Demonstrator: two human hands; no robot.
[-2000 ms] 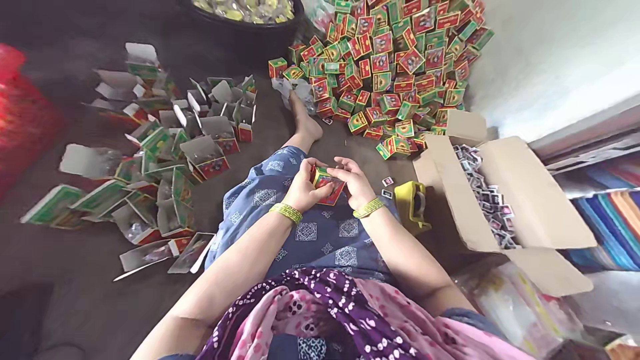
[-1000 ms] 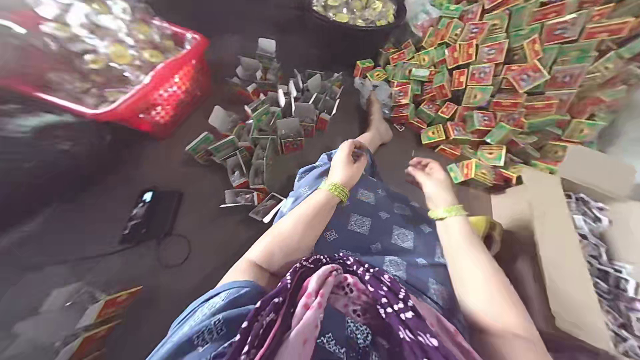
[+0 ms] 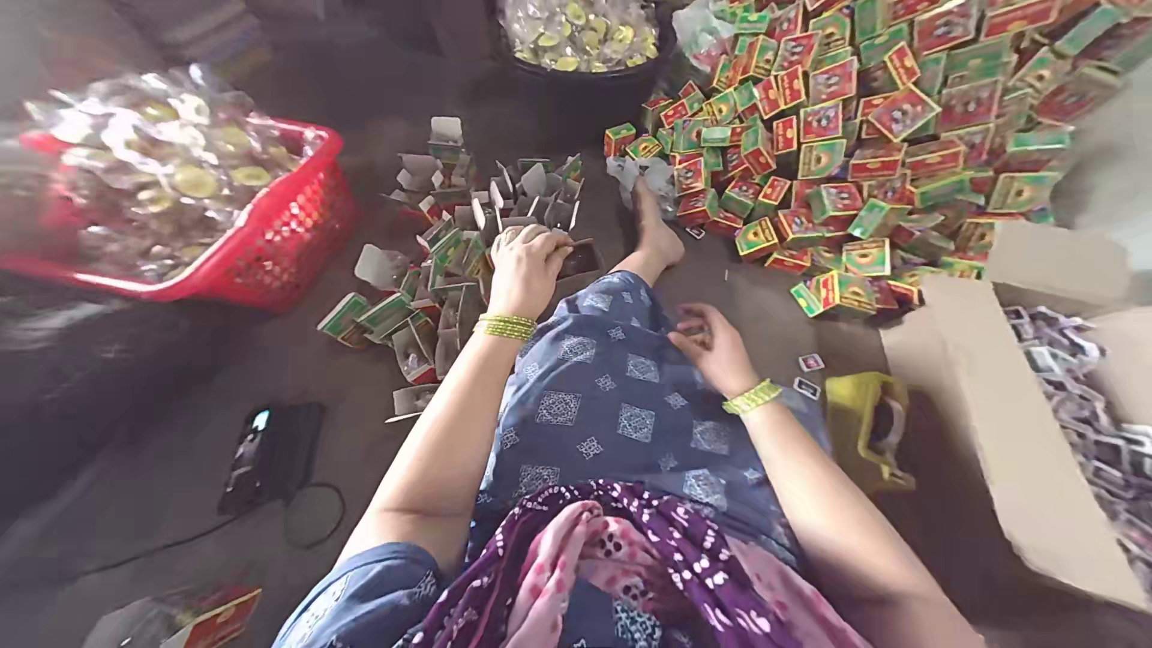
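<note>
My left hand (image 3: 526, 270) reaches out over the near edge of a group of open-topped small cardboard boxes (image 3: 459, 261). Its fingers touch or grip the rim of one open box (image 3: 583, 259) with a dark inside; how firmly is unclear. Above the blue patterned cloth (image 3: 621, 378) on my leg, my right hand (image 3: 715, 349) hangs with curled fingers apart, and no object shows in it. Farther off at the right lies a large heap of closed red and green small boxes (image 3: 828, 153).
A red plastic basket (image 3: 288, 207) of clear-wrapped items stands left, a dark tub (image 3: 585, 76) of similar items at the top. An open carton (image 3: 999, 423) of small framed pieces is at right, beside a yellow bag (image 3: 868, 423). A phone-like device (image 3: 247, 459) with a cable lies lower left.
Two seconds ago both hands held a small red and green box over my lap; it is no longer in them. My left hand has moved out to the open boxes. The view has swung left.
</note>
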